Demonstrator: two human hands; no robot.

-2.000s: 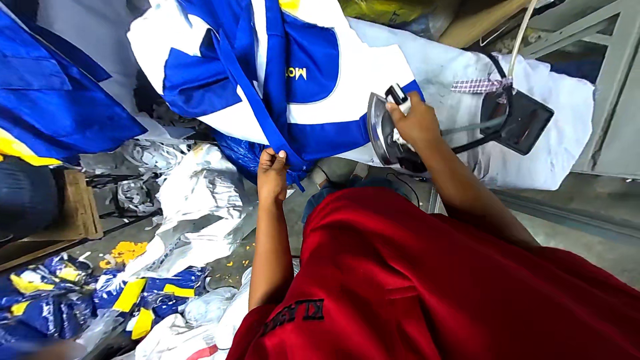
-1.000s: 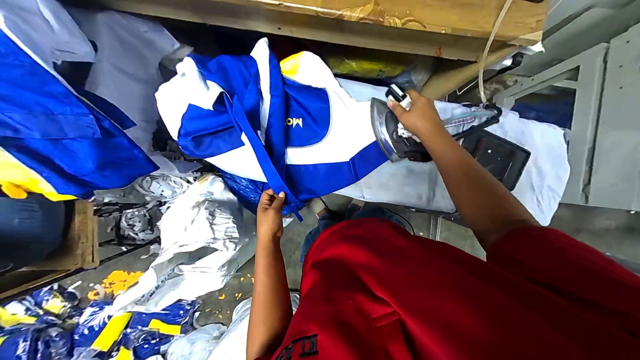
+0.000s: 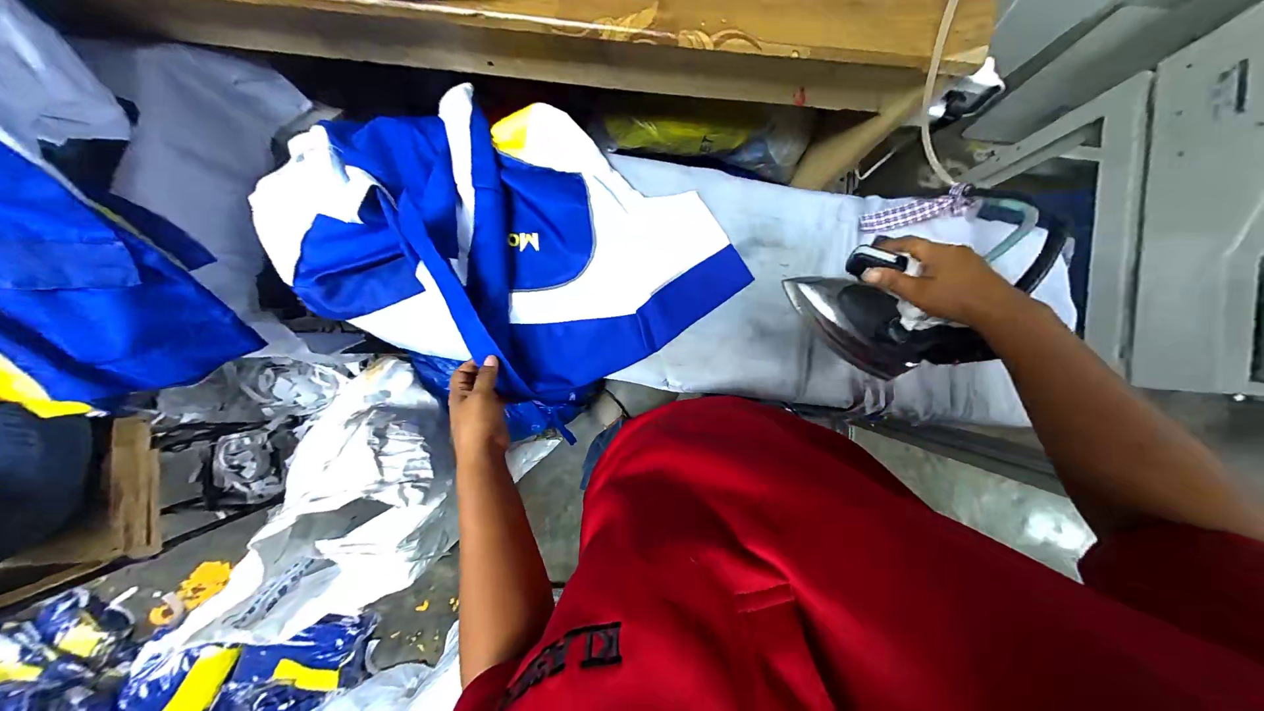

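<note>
A blue and white garment point(image 3: 632, 232) with a yellow patch and some lettering lies bunched on the left part of a white-covered ironing board point(image 3: 750, 237). My left hand point(image 3: 479, 405) pinches a narrow blue strip of it between thumb and fingers at the board's near edge. My right hand point(image 3: 938, 281) grips the handle of a steam iron point(image 3: 859, 321), to the right of the garment and apart from it. The iron is tilted, its pointed metal end facing left. Whether its sole touches the cover, I cannot tell.
A wooden shelf edge point(image 3: 691, 49) runs behind the board. From above, a pale cord point(image 3: 933, 109) hangs near the iron. Another blue garment point(image 3: 89, 276) hangs at left. Plastic-wrapped garments point(image 3: 257, 667) and clear plastic sheeting point(image 3: 365, 494) lie low at left. A grey metal frame point(image 3: 1126, 227) stands at right.
The iron in my right hand has moved right, away from the garment's blue border. My left hand still pinches the strip. The view has shifted, bringing the wooden shelf in.
</note>
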